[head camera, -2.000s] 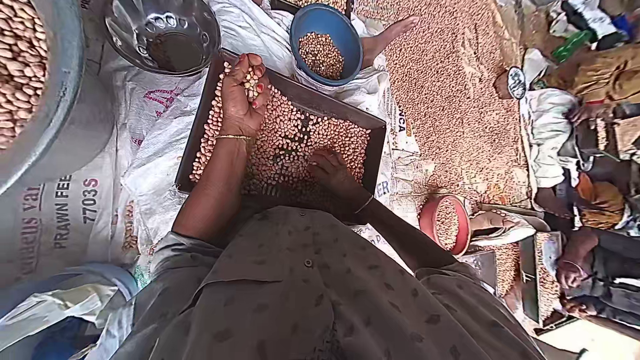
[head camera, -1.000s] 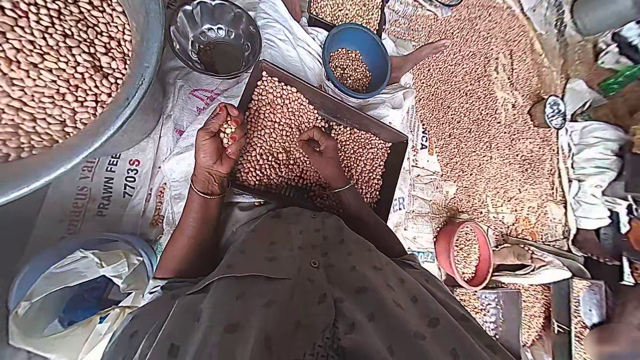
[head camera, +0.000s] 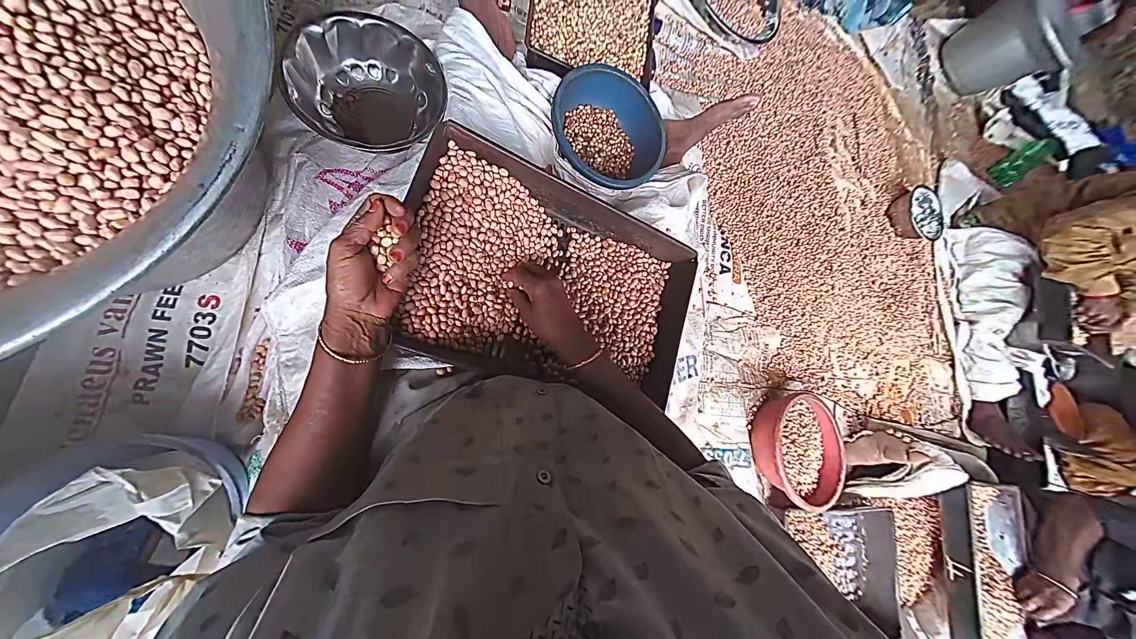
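A dark rectangular tray (head camera: 568, 200) of pinkish shelled nuts, which look like peanuts, lies in front of my body. My left hand (head camera: 368, 266) is at the tray's left edge, palm up, its fingers curled around several pale nuts (head camera: 385, 246). Over the middle of the tray my right hand (head camera: 546, 306) reaches down to the nuts, fingertips bent together; whether it pinches one cannot be told. A blue bowl (head camera: 608, 124) with some nuts stands just past the tray's far edge, and a dark fluted metal bowl (head camera: 364, 80) sits at its upper left.
A large metal basin (head camera: 240, 169) of nuts fills the upper left. Nuts are spread over the ground (head camera: 825, 222) at the right. A red bowl (head camera: 799, 453) stands at lower right, near a co-worker's hand (head camera: 1047, 595). A lined blue tub (head camera: 204, 453) is at lower left. A bare foot (head camera: 719, 115) rests beside the blue bowl.
My left hand has gone from over the tray to its left edge, still holding nuts. My right hand has shifted over the nuts. The view has swung somewhat.
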